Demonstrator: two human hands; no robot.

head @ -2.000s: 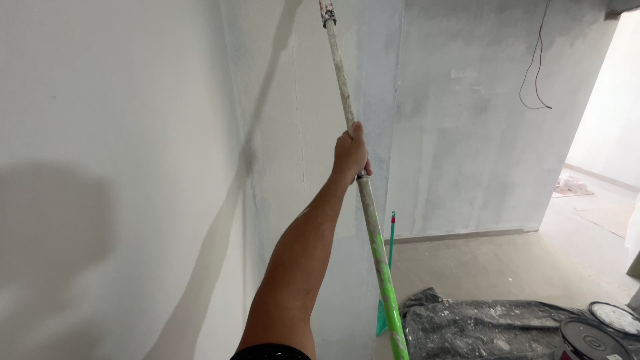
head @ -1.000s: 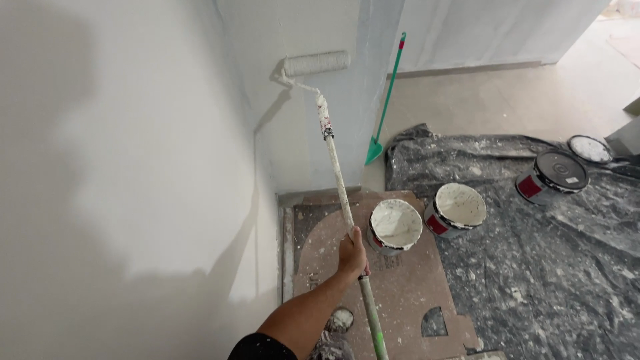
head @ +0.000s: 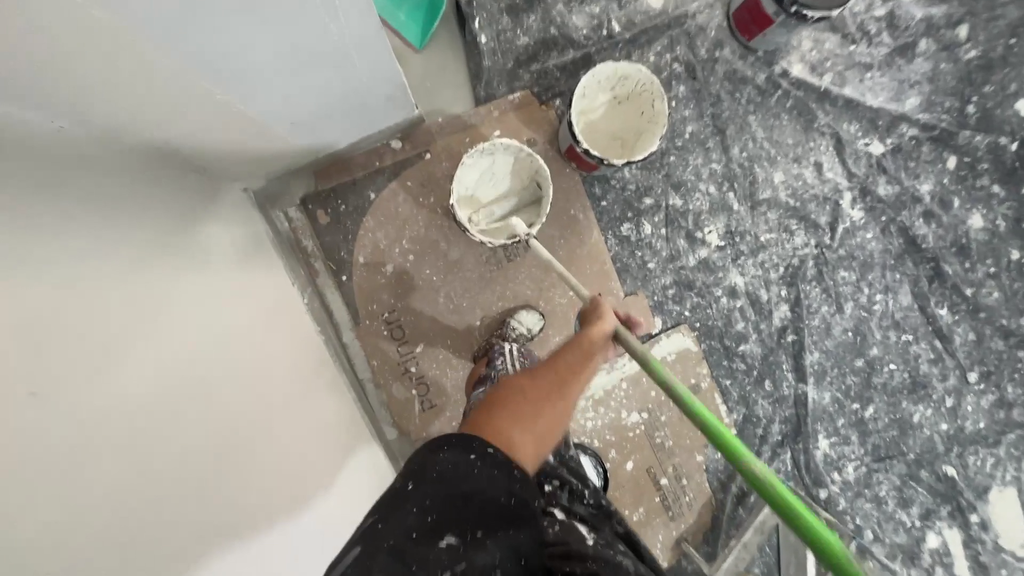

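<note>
My left hand (head: 606, 324) is closed around the pale upper part of an extension pole, just above its green section (head: 744, 460). The pole slants from the lower right edge up to a paint roller (head: 498, 210), which lies inside an open bucket of white paint (head: 502, 164). Part of the roller is hidden by the bucket's wall. A second open bucket of off-white paint (head: 620, 112) stands up and to the right of the first. My right hand is outside the view.
Paint-spotted cardboard (head: 464, 280) covers the floor beneath my shoe (head: 524, 324). A wall (head: 160, 280) borders the left side. Dark, spattered plastic sheeting (head: 800, 240) spreads to the right, with another bucket (head: 756, 22) on it. A green dustpan (head: 414, 18) is at the top.
The roller has come down from the wall, where it was one second ago, into the nearer bucket. My left hand keeps its hold on the pole. The view has tilted down.
</note>
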